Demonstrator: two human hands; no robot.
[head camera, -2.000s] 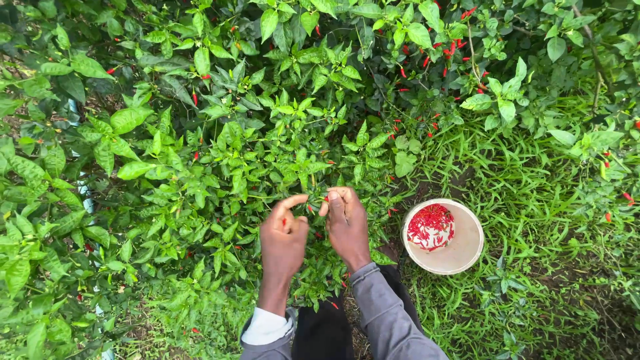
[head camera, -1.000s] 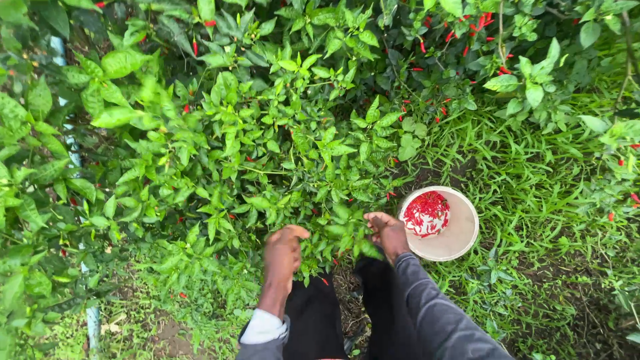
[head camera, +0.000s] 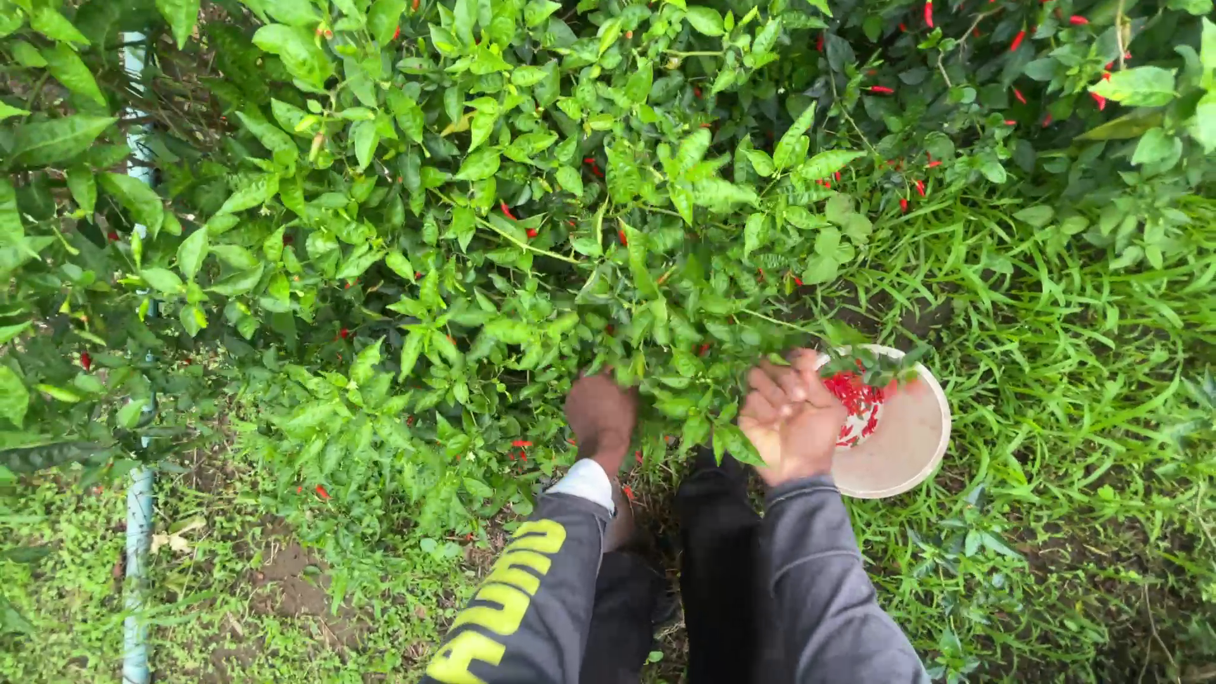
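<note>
Red chili peppers (head camera: 518, 217) hang among the green leaves of a chili pepper bush (head camera: 532, 247). My left hand (head camera: 601, 413) reaches into the lower leaves, its fingers hidden by foliage. My right hand (head camera: 793, 418) is at the right edge of the bush, palm side up with fingers curled, beside a pale round bucket (head camera: 902, 456). Whether it grips a stem or a pepper cannot be told. Many loose red peppers (head camera: 855, 404) lie in the bucket, partly covered by my right hand and a blurred sprig.
A light blue pole (head camera: 139, 551) stands at the left among leaves. More pepper branches (head camera: 1016, 123) with red fruit hang at the upper right. Grass (head camera: 1064, 380) grows around the bucket. My legs in dark trousers (head camera: 717, 570) are below the bush.
My left hand has gone from showing above the leaves to reaching in among them. My right hand has turned from back side up to palm side up and now overlaps the bucket's left edge.
</note>
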